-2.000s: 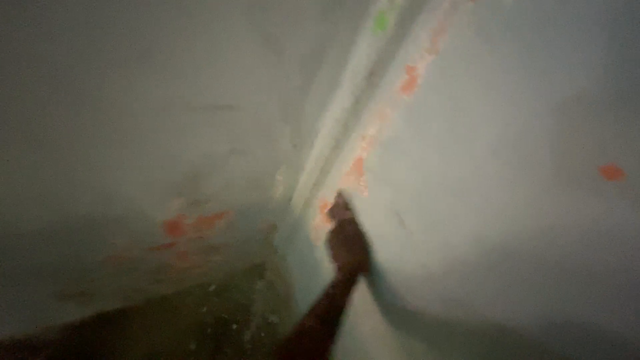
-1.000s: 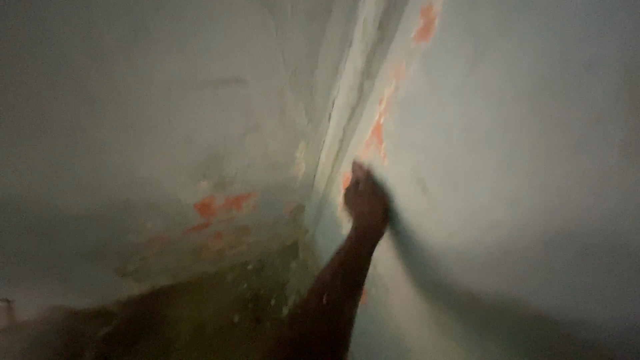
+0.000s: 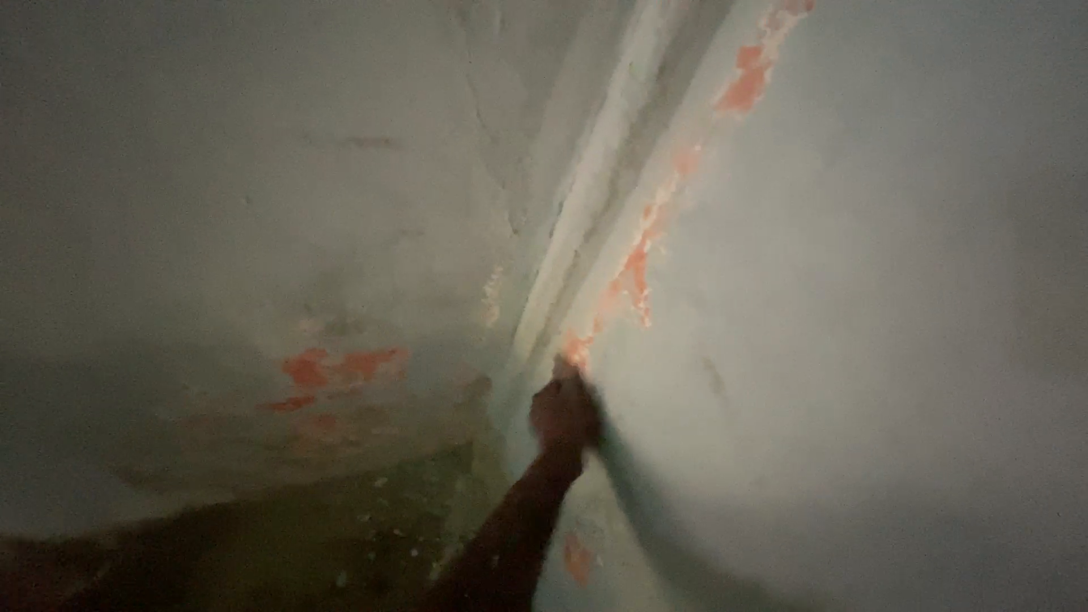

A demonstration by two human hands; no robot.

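My left hand (image 3: 565, 412), as the arm's slant suggests, reaches up from the bottom centre. It is dark and blurred, with the fingers drawn in. Its top end meets the lower end of a jagged strip of bare orange-red patches (image 3: 633, 268) on the pale wall (image 3: 816, 280). Whether a small tool is in the fingers cannot be made out. Just left of the hand, a pale raised band (image 3: 586, 187) runs up to the right along the corner. My right hand is not in view.
More orange-red patches (image 3: 340, 365) mark the left wall (image 3: 212, 212). Below them lies a dark, speckled surface (image 3: 374, 518). A small reddish patch (image 3: 579, 557) sits right of the forearm. The arm's shadow (image 3: 646, 501) falls on the right wall.
The hand stays by the lower end of the strip of orange-red patches throughout. The view has shifted somewhat between frames.
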